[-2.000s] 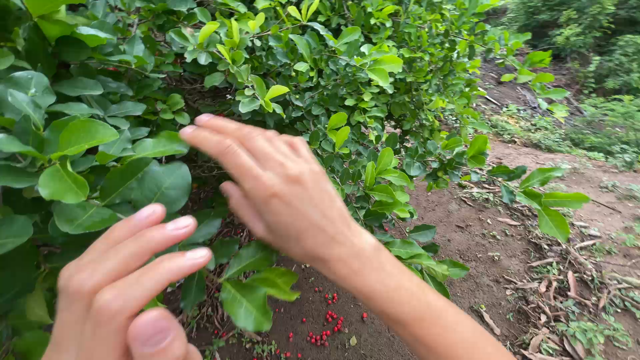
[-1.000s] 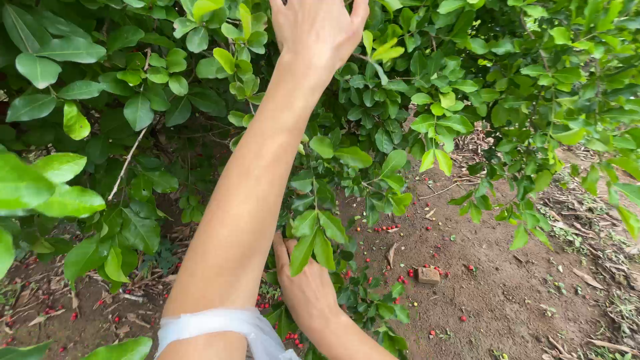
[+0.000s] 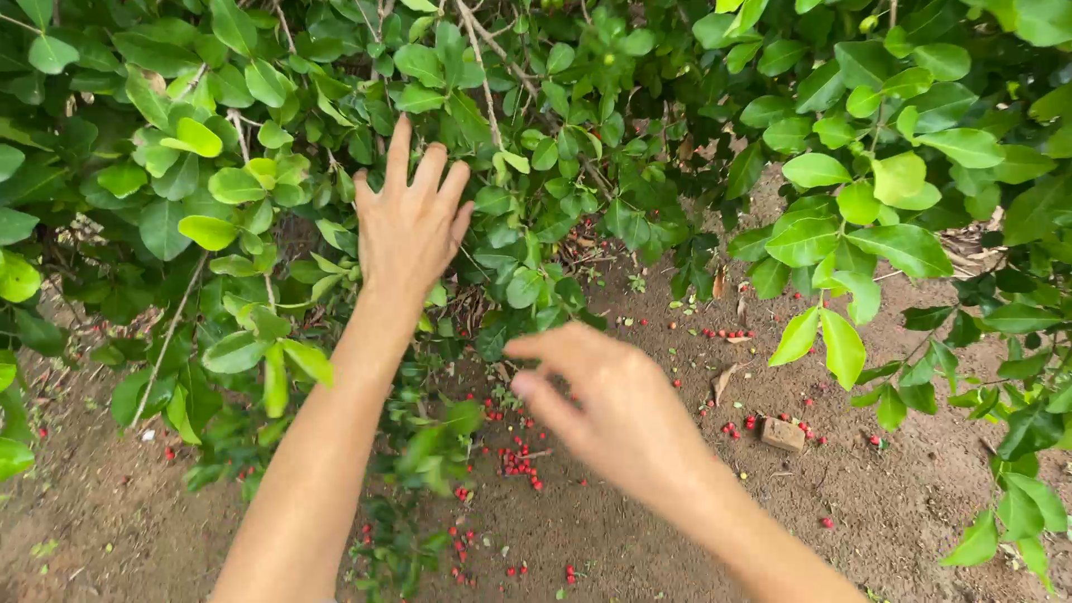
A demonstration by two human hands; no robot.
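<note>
My left hand (image 3: pixel 412 213) reaches up into the leafy shrub (image 3: pixel 519 209), its fingers spread against the foliage and nothing seen in them. Lower and to the right, my right hand (image 3: pixel 599 385) hovers in front of the shrub's lower leaves, slightly blurred, with index finger and thumb apart and the other fingers curled out of sight. Several small red fruits (image 3: pixel 519 465) lie in a cluster on the soil beneath the hands, and more are scattered around.
Thin woody branches (image 3: pixel 481 75) run through the shrub at the top. A leafy bough (image 3: pixel 846 243) hangs at the right. A brown block (image 3: pixel 783 434) and dry leaves lie on the bare soil (image 3: pixel 888 494).
The left hand has come down from the top edge of the view, where it was a second ago. The right hand has moved out from behind the low leaves. The view has shifted.
</note>
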